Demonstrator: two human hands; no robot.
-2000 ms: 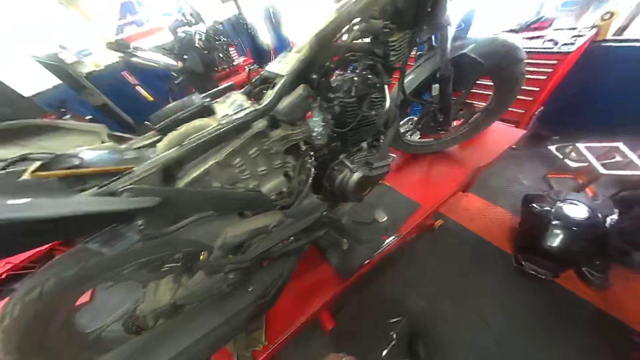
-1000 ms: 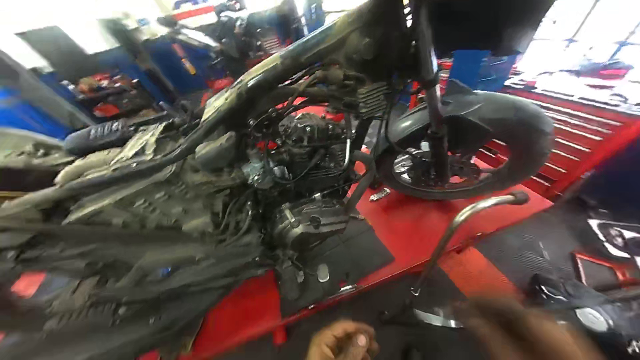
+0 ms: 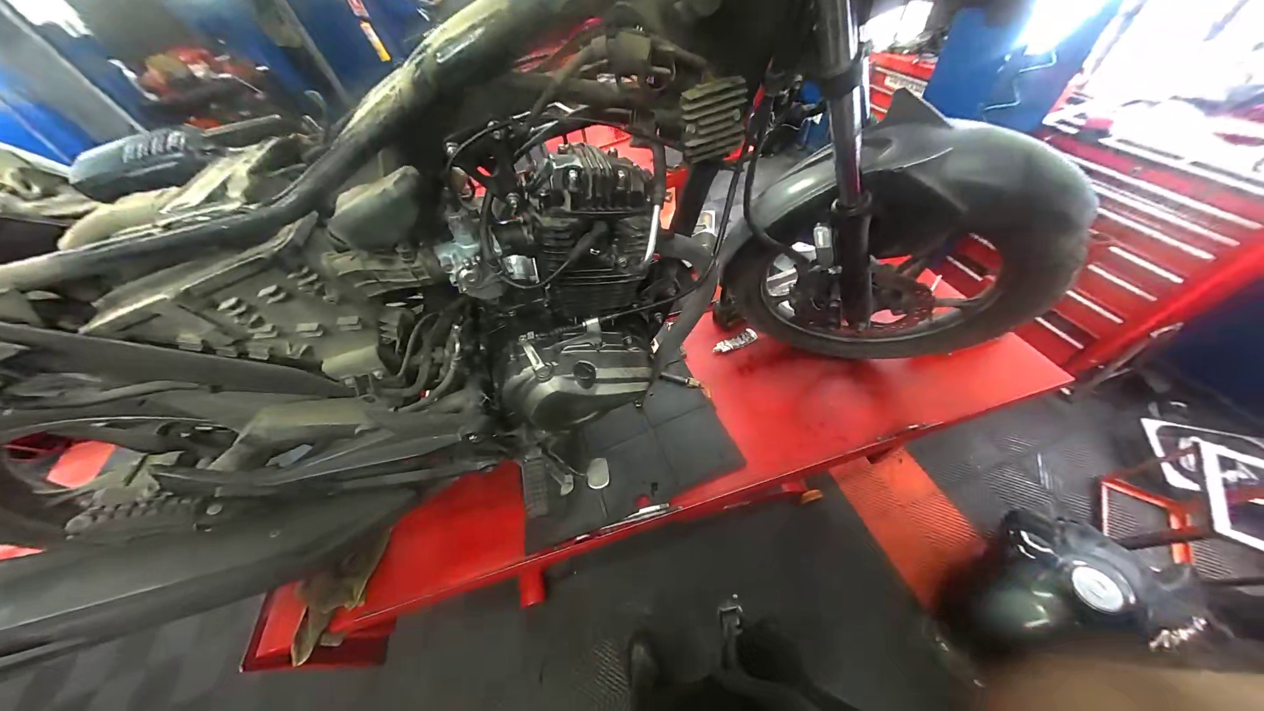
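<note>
A partly stripped motorcycle stands on a red lift platform. Its finned engine cylinder and dark engine side cover face me. The front wheel, with its black fender, is at the right. A small metallic part lies on the platform near the tyre. At the bottom right edge, a blurred piece of bare skin, apparently my right hand or forearm, is close to a black motorcycle fuel tank. Its fingers cannot be made out, nor whether it touches the tank. My left hand is out of view.
A red tool cabinet with several drawers stands behind the front wheel. Orange and white frames lie on the floor beyond the tank. A brown cloth hangs at the platform's left end. Dark shapes, perhaps footwear, show at the bottom.
One second ago a hand showed at the bottom middle and a curved metal tube stood before the lift; both are out of sight now. The blurred skin is now farther toward the bottom right.
</note>
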